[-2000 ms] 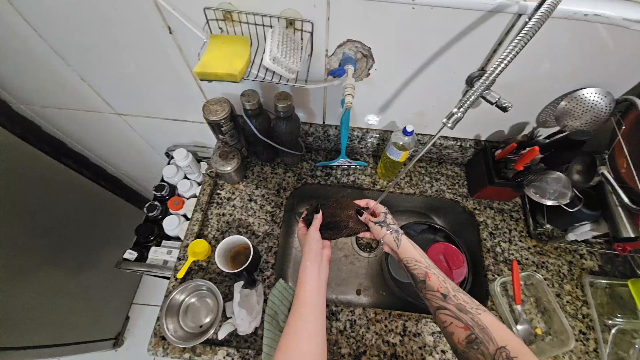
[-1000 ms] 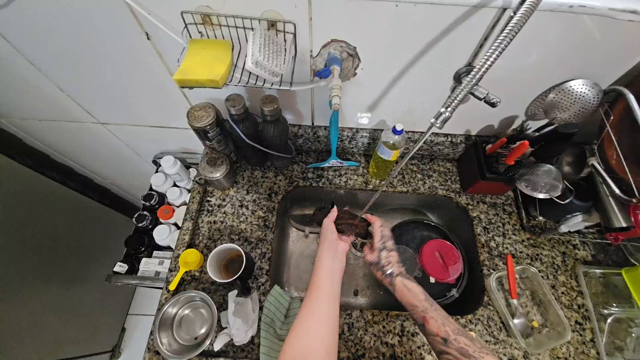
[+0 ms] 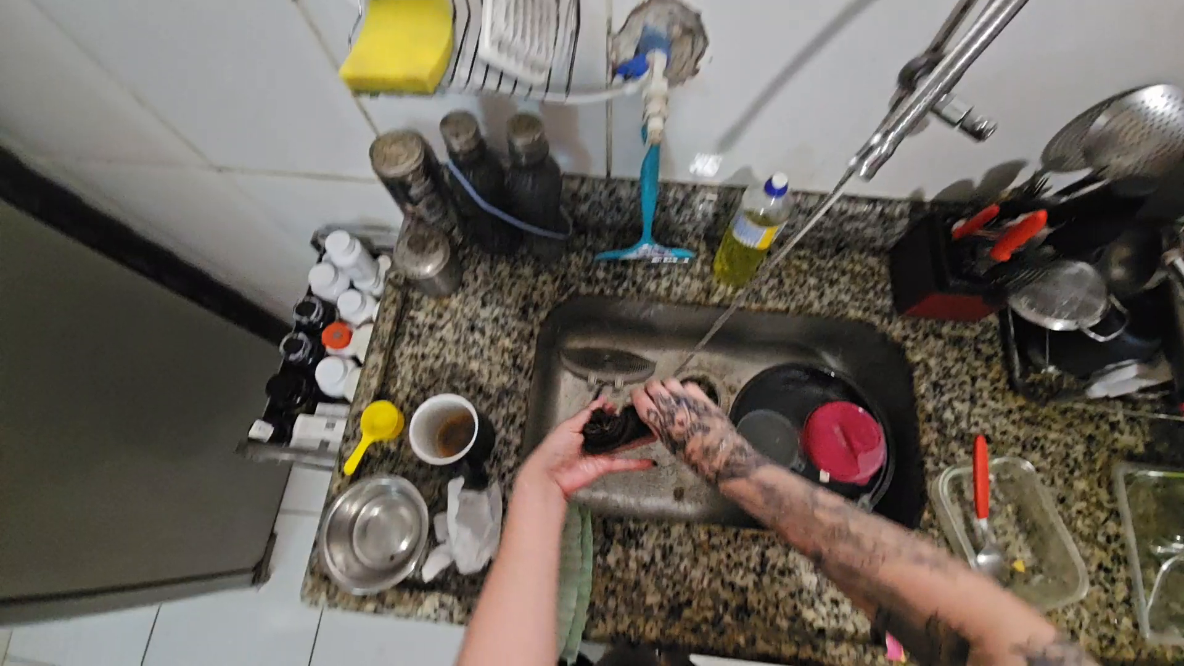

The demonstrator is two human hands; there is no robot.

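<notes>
Over the left half of the stainless steel sink [image 3: 638,495], my left hand [image 3: 573,453] holds a dark brown, wet-looking piece of cloth or mesh [image 3: 612,430] from below, palm up. My tattooed right hand [image 3: 680,421] grips its right side, fingers bent over it. A thin stream of water [image 3: 717,324] runs down from the metal faucet [image 3: 925,92] just behind my right hand. An oval perforated piece [image 3: 608,363] lies in the sink behind my left hand. To the right, a black pan [image 3: 772,393] holds a pink round item [image 3: 844,442].
Left of the sink stand a cup [image 3: 444,429], a steel bowl [image 3: 376,535] and a yellow scoop [image 3: 377,424]. Behind are dark bottles [image 3: 532,185], a teal squeegee [image 3: 649,203] and a dish soap bottle [image 3: 751,231]. A glass container [image 3: 1045,536] sits at right.
The dark piece was spread between both hands two seconds ago; now it is bunched up in them. My hands have moved lower in the sink, and the oval perforated piece shows more fully.
</notes>
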